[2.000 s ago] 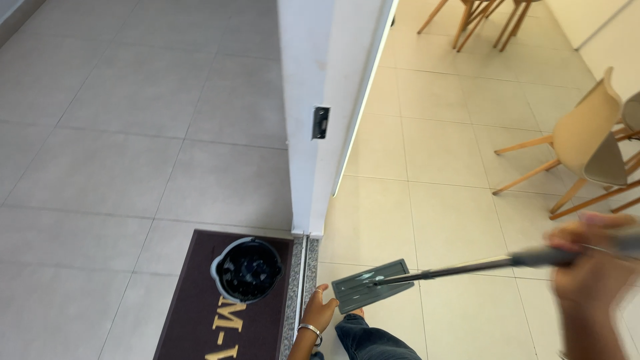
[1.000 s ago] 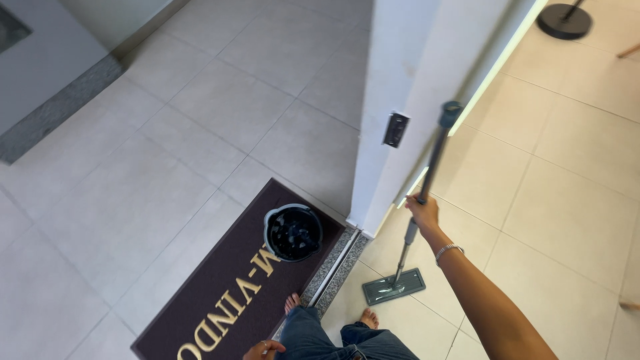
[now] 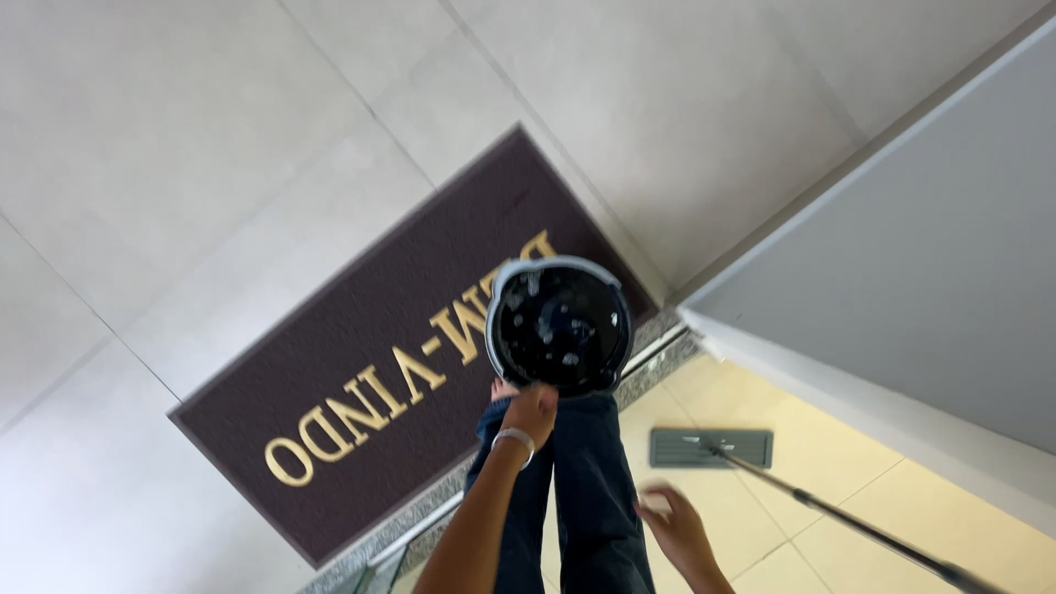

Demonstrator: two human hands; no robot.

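Note:
A dark bucket point(image 3: 561, 326) with a pale grey rim and dark liquid with some bubbles is held over the doormat and threshold. My left hand point(image 3: 532, 417), a band on its wrist, grips the bucket's near edge. To the right of my legs, my right hand point(image 3: 670, 518) is off the mop, fingers apart and slightly curled, holding nothing. The flat mop's grey rectangular head point(image 3: 711, 449) lies on the cream floor tiles, and its pole point(image 3: 858, 524) slants toward the lower right, out of view.
A dark brown doormat point(image 3: 371, 330) with gold lettering lies on grey tiles point(image 3: 206, 148). Along its near side runs a speckled stone threshold point(image 3: 660, 363) with a metal track. A grey-white door or wall panel point(image 3: 924, 247) rises at the right. My jeans-clad legs point(image 3: 590, 487) straddle the lower middle.
My left hand has taken hold of the bucket, which stood on the doormat, and lifted it. My right hand has let go of the mop pole. The view has turned down toward the mat.

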